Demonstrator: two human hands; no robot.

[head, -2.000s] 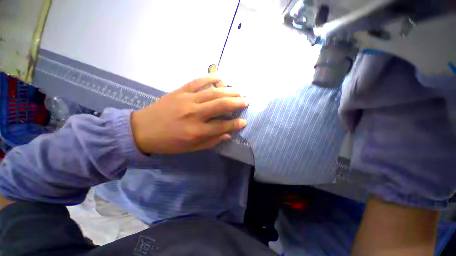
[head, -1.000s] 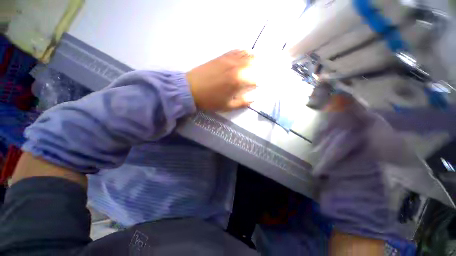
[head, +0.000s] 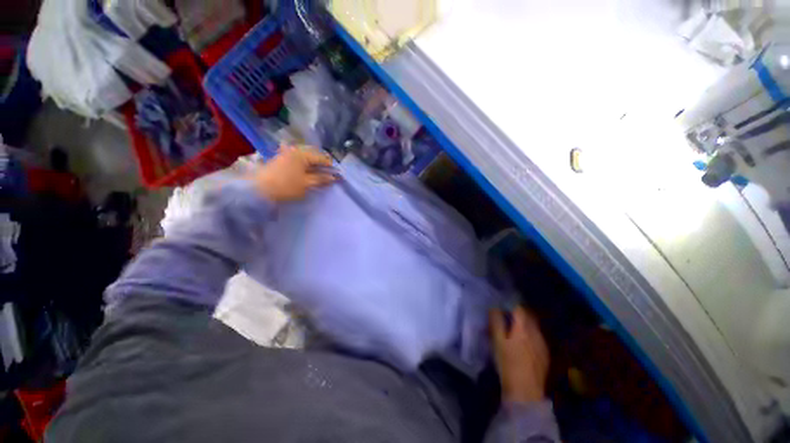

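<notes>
A light blue pile of fabric pieces (head: 372,268) lies over my lap, blurred by motion. My left hand (head: 299,173) is at its upper left edge, fingers on the fabric. My right hand (head: 520,353) is at its lower right edge, with the thumb and fingers at the fabric and a dark gap between them. The blur hides whether the right fingers grip the cloth. The sewing machine (head: 749,121) stands at the upper right.
The white table (head: 554,95) with its grey scale edge (head: 554,203) runs diagonally on the right. A blue lattice basket (head: 251,73) and a red basket (head: 147,156) stand at the upper left. White fabric (head: 82,60) lies at the far left; a white piece (head: 255,310) lies by my lap.
The view has swung left and down to my lap. Both hands have left the table and the needle area and are now at the light blue pile. The baskets have come into fuller view.
</notes>
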